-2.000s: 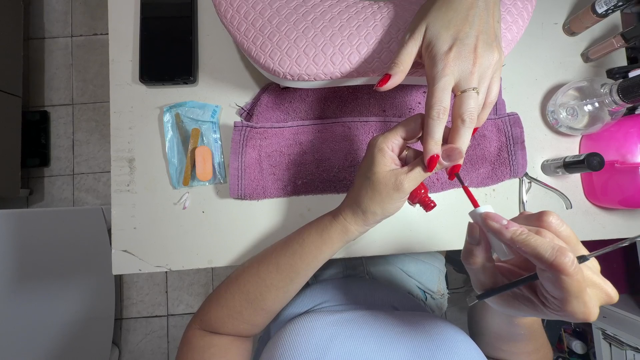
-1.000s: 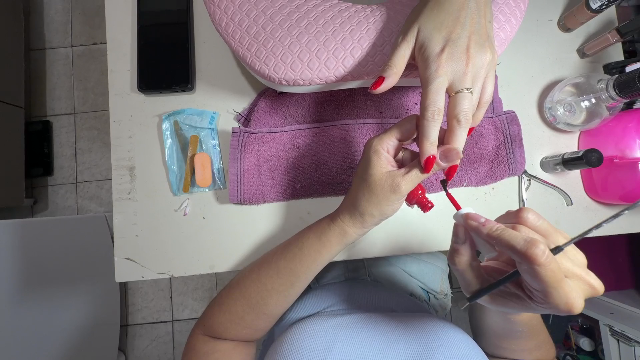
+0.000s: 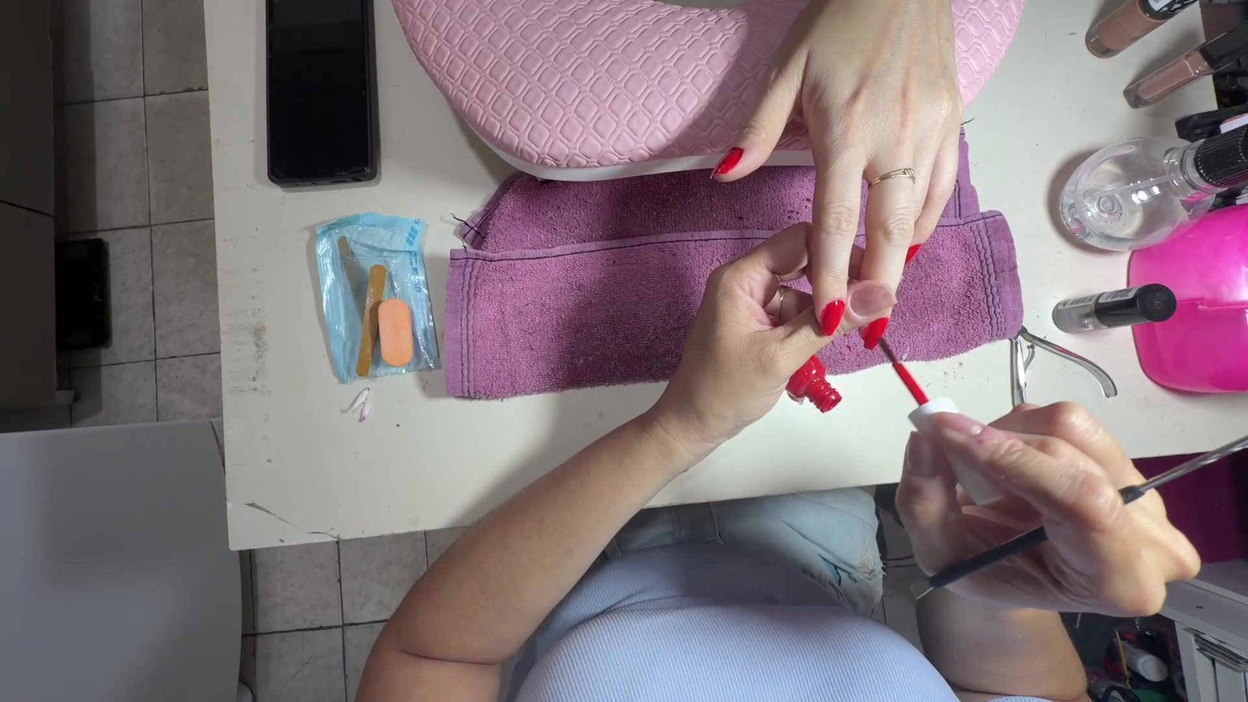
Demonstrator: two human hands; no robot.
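My left hand (image 3: 746, 341) grips a finger of another person's hand (image 3: 882, 107), and also holds an open bottle of red nail polish (image 3: 813, 384), its neck tilted down and right. In my right hand (image 3: 1048, 507) are the white cap (image 3: 933, 413) of a polish brush and a thin black-and-metal tool (image 3: 990, 558) lying across the fingers. The brush (image 3: 907, 375) has a red-coated stem, and its tip is at or very close to a red fingernail (image 3: 875, 333). Red polish shows on the other person's visible nails. Beneath the hands lies a purple towel (image 3: 604, 312).
A pink padded armrest (image 3: 604, 88) stands behind the towel. At left are a phone (image 3: 321, 88) and a blue packet (image 3: 341, 322) with small files. At right are metal nippers (image 3: 1072, 363), a small bottle (image 3: 1114, 307), a clear bottle (image 3: 1121, 200) and a pink container (image 3: 1194, 331).
The brush tip was a little below the fingertip one second ago and is now at or beside the red nail. My left hand keeps its hold on the other person's finger.
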